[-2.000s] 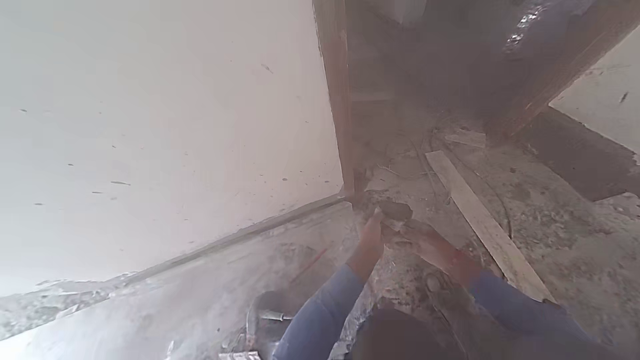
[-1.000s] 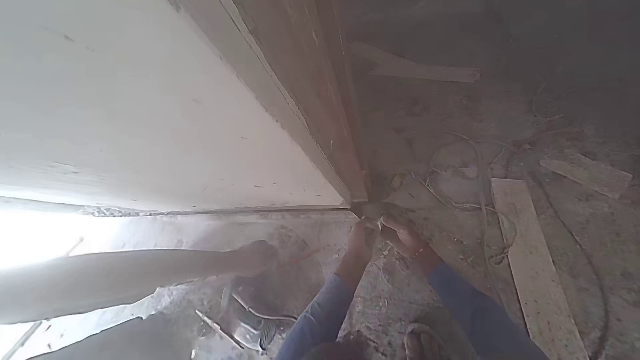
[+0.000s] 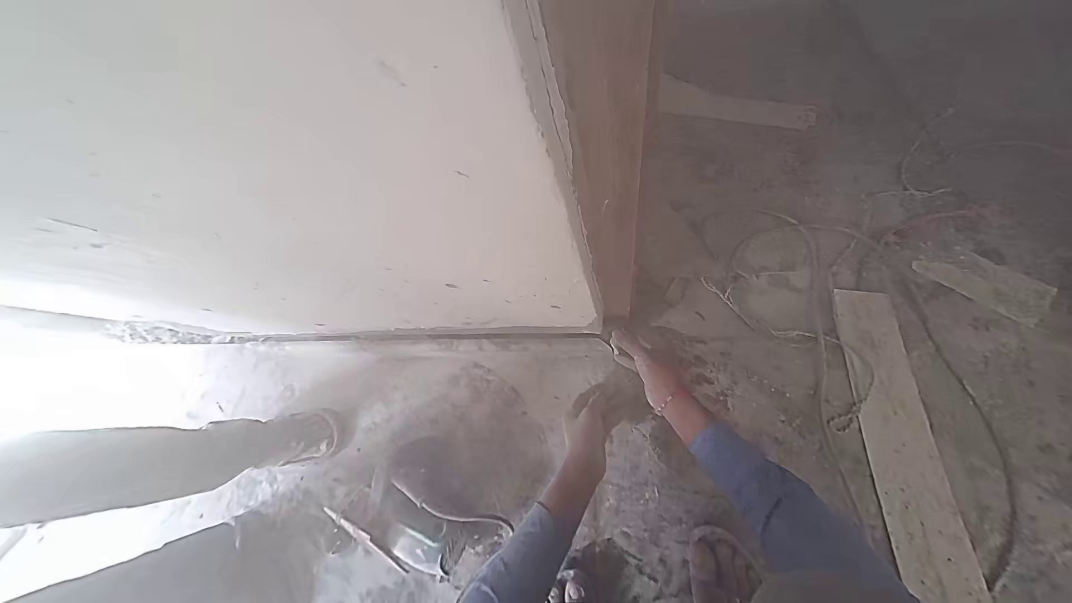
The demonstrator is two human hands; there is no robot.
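My right hand (image 3: pixel 641 360) reaches to the foot of a wooden door frame (image 3: pixel 615 193), its fingers at the corner where the frame meets the floor and the white wall (image 3: pixel 335 167). What its fingers hold, if anything, is too blurred to tell. Lower and to the left, my left hand (image 3: pixel 590 410) is bent over a dark, blurred object (image 3: pixel 620 396), apparently gripping it; its kind cannot be told. A narrow dark gap (image 3: pixel 435 336) runs along the wall's base.
Another person's trousered leg (image 3: pixel 167 461) extends in from the left. A power tool with a cord (image 3: pixel 419 548) lies on the dusty floor beside a thin stick (image 3: pixel 364 540). On the right are a long board (image 3: pixel 909 444), a shorter board (image 3: pixel 984 289) and loose cables (image 3: pixel 816 327).
My hands were together at the frame's foot; now my left hand is lower, apart from my right. The other person's limb, seen one second ago, remains at the left. The view has shifted.
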